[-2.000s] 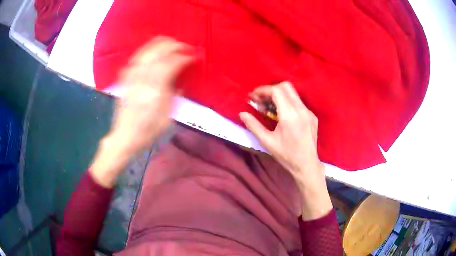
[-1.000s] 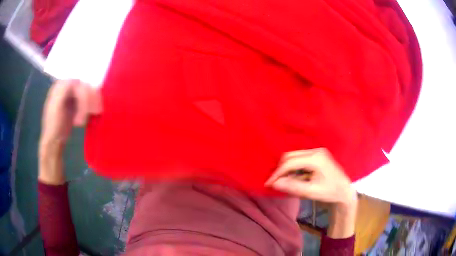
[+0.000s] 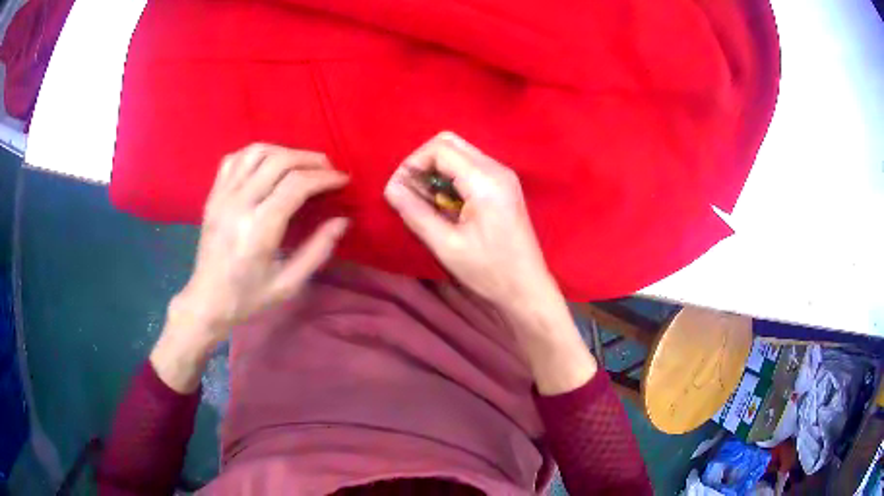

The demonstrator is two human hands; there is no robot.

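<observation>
A bright red garment [image 3: 620, 145] lies spread over the white table [image 3: 814, 194], with its near edge hanging over the table's front edge. A small notch shows in its border at the right. My left hand [image 3: 267, 223] is over the garment's near part, fingers curled and apart, with nothing visible in it. My right hand [image 3: 475, 218] is to the right of it, over the garment, with fingers closed around small dark and yellowish thread snips [image 3: 444, 194]. The blades are mostly hidden by the fingers.
A round wooden stool [image 3: 698, 368] stands below the table at the right. Beside it are boxes and crumpled plastic bags [image 3: 824, 397]. Dark red cloth [image 3: 29, 48] shows at the far upper left. The green floor [image 3: 87, 291] is at the left.
My left hand has let go of the garment's left edge and moved right. My right hand has moved up and left, off the near edge. The near edge no longer stretches over the apron.
</observation>
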